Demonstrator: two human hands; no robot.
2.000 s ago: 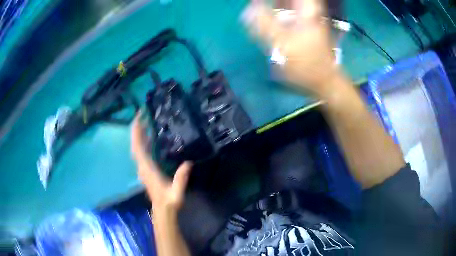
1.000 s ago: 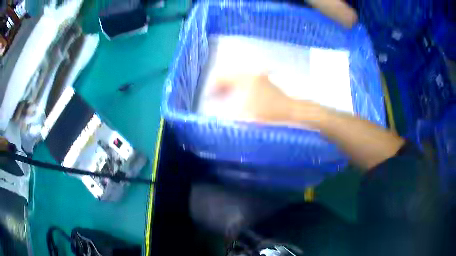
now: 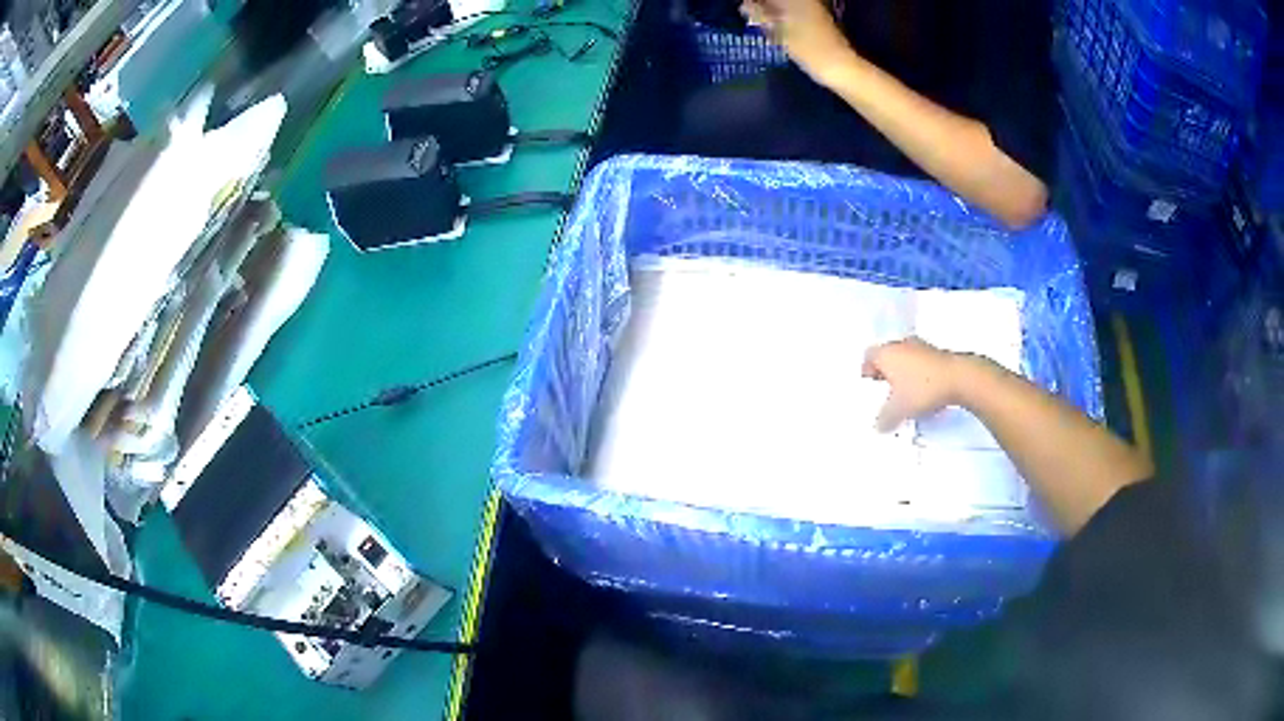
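Note:
My right hand (image 3: pixel 918 383) reaches from the right into a blue crate (image 3: pixel 789 556) lined with clear film. It is over the white covers (image 3: pixel 732 387), which lie close together and look overexposed. Its fingers are bent and point left, at or just above the white surface. Whether they grip a cover cannot be told. My left hand is not in view.
A green bench (image 3: pixel 408 317) on the left holds a silver-white screw feeder (image 3: pixel 331 563), black housings (image 3: pixel 387 193) with cords and a paper stack (image 3: pixel 134 310). A black lead crosses the feeder. Another person's arm (image 3: pixel 929 134) is beyond the crate. Blue crates (image 3: pixel 1162 85) stand upper right.
The view has turned from the black housings to the lined crate. My right hand has moved right across the white covers since one second ago. My left hand has left the view.

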